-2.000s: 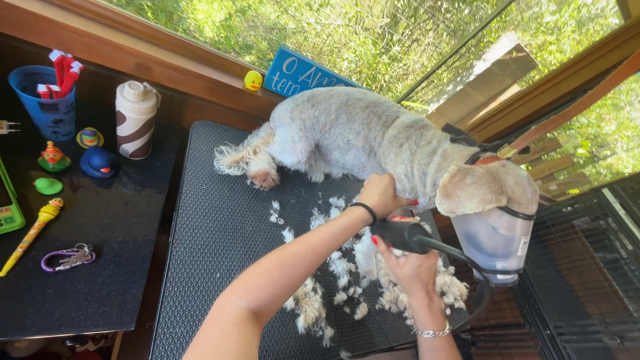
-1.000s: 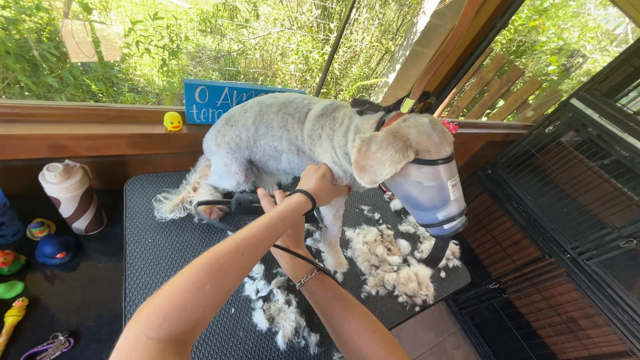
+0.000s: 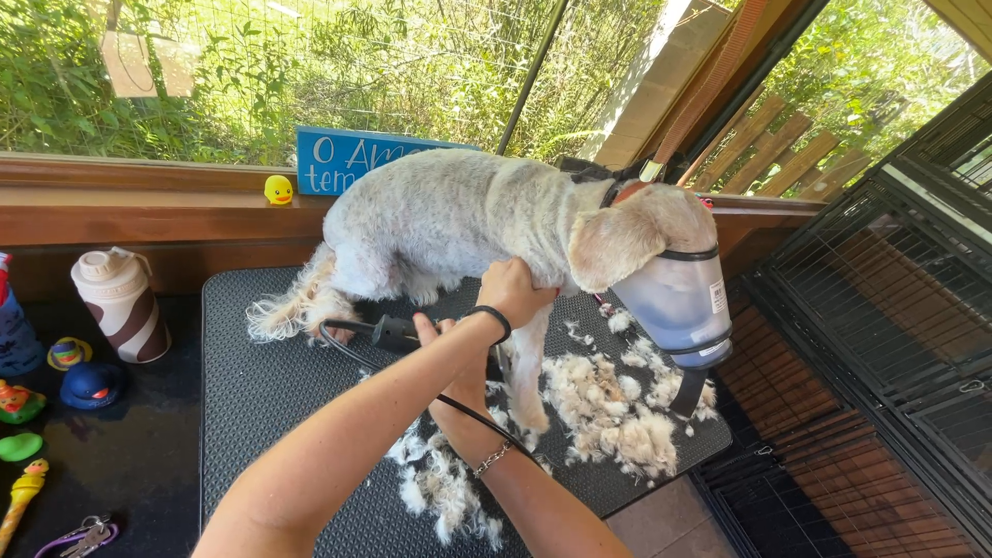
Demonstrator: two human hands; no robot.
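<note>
A clipped, light-coated dog [image 3: 465, 209] stands on a black textured grooming table [image 3: 256, 403], its head to the right inside a translucent plastic muzzle [image 3: 682, 302]. My left hand [image 3: 513, 291] grips the dog at the top of its front leg, its forearm crossing over my right wrist. Below it, my right hand [image 3: 457, 349] holds a black corded electric clipper [image 3: 395, 333], whose cord end points left. The clipper's blade end is partly hidden near the inner side of the front leg. Cut fur [image 3: 612, 411] lies in clumps around the front paw.
A tether [image 3: 709, 85] runs up from the dog's collar. Wire crates [image 3: 876, 310] stand at the right. On the dark side counter [image 3: 147, 411] are a tumbler [image 3: 124, 306], several rubber ducks [image 3: 91, 385] and keys [image 3: 89, 536]. A blue sign [image 3: 341, 159] bearing writing stands behind the dog.
My right hand and the clipper have moved from in front of the dog's chest to beneath its body, left of the front leg. The clipper's cord end now points left. The view has shifted.
</note>
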